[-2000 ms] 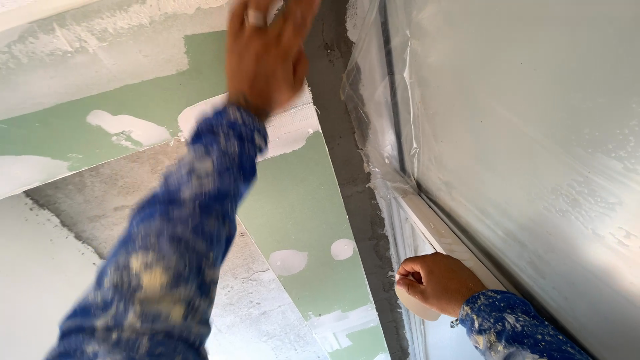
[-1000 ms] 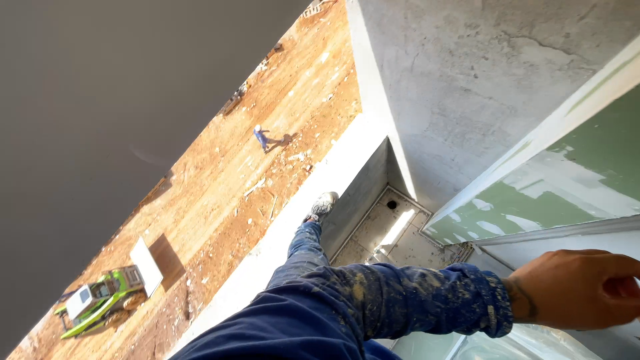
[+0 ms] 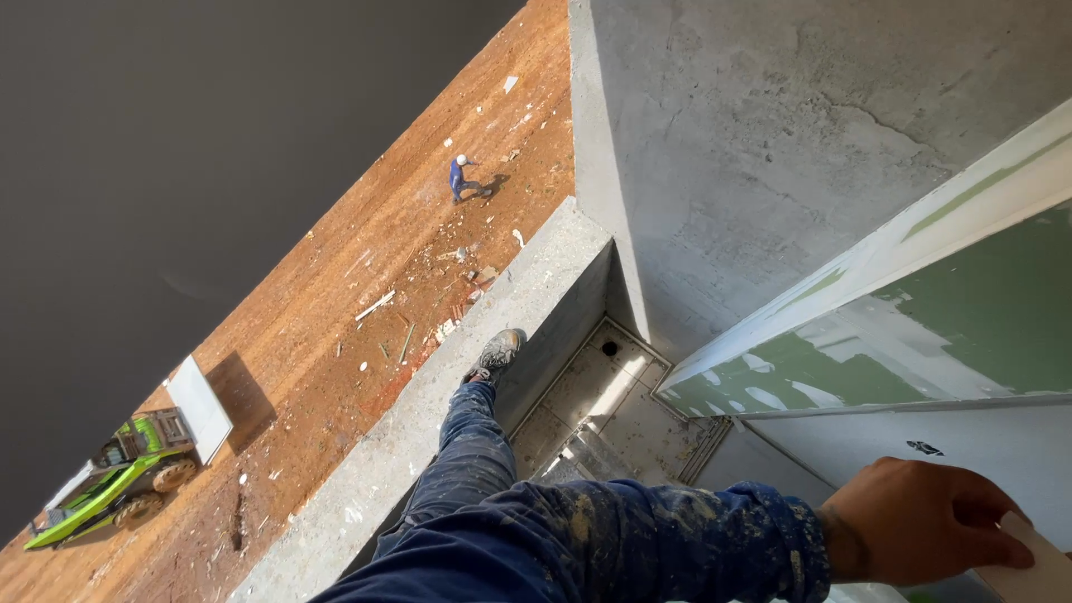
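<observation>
My left hand (image 3: pixel 925 523), at the lower right, reaches out in a blue sleeve stained with dried compound. Its fingers pinch a beige strip (image 3: pixel 1034 557), perhaps paper, cut off by the frame's edge. Beyond the hand runs a green drywall board (image 3: pixel 997 310) with white joint compound patches. My leg in stained blue trousers stretches to a dusty shoe (image 3: pixel 500 350) on the concrete parapet (image 3: pixel 544 264). My right hand is out of view.
A tall drop lies beyond the parapet, down to orange earth (image 3: pixel 402 251) with a person in a white helmet (image 3: pixel 462 177) and a green loader (image 3: pixel 113 477). A concrete wall (image 3: pixel 779 126) rises at the right; a tiled floor with a drain hole (image 3: pixel 610 348) is below.
The view has swung from the board and plastic-covered window to the parapet and the ground below. My right hand, seen at first, has left view. My left hand now shows a beige strip.
</observation>
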